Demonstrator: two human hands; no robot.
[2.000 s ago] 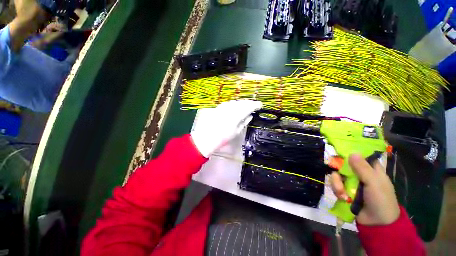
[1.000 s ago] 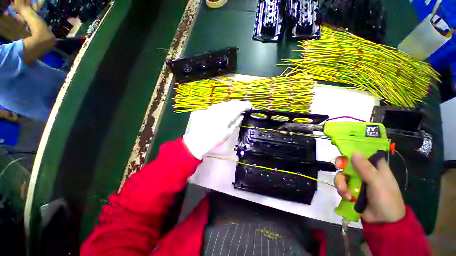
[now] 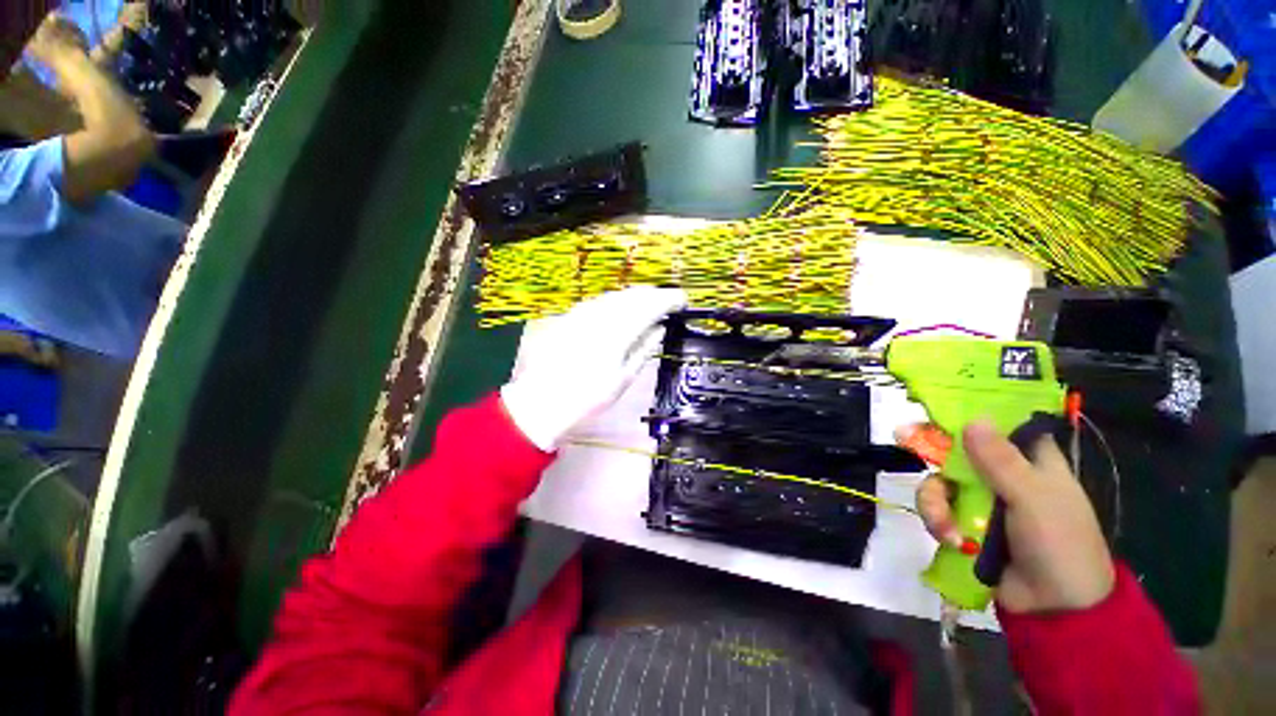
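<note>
A black plastic housing [image 3: 763,476] lies on a white sheet [image 3: 595,490], with openings along its raised far side. A thin yellow lead wire [image 3: 784,477] lies across it, and another strand runs below the openings. My left hand [image 3: 585,367], in a white glove, holds the housing's far left corner; its fingertips are partly hidden. My bare right hand [image 3: 1029,518] grips a lime green hot glue gun [image 3: 968,385]. The gun's nozzle points left over the housing, close to the far wire strand.
Yellow-green wire bundles [image 3: 1008,175] lie behind the housing. Spare black housings [image 3: 831,56] stand at the back, and one [image 3: 560,193] lies at left. A black box [image 3: 1110,329] is at right. A green conveyor [image 3: 301,280] runs at left; a person in blue is beyond it.
The view has shifted slightly, so the bench things appear further left. The glue gun's nozzle has moved left along the housing compared with two seconds ago. Both hands keep their holds.
</note>
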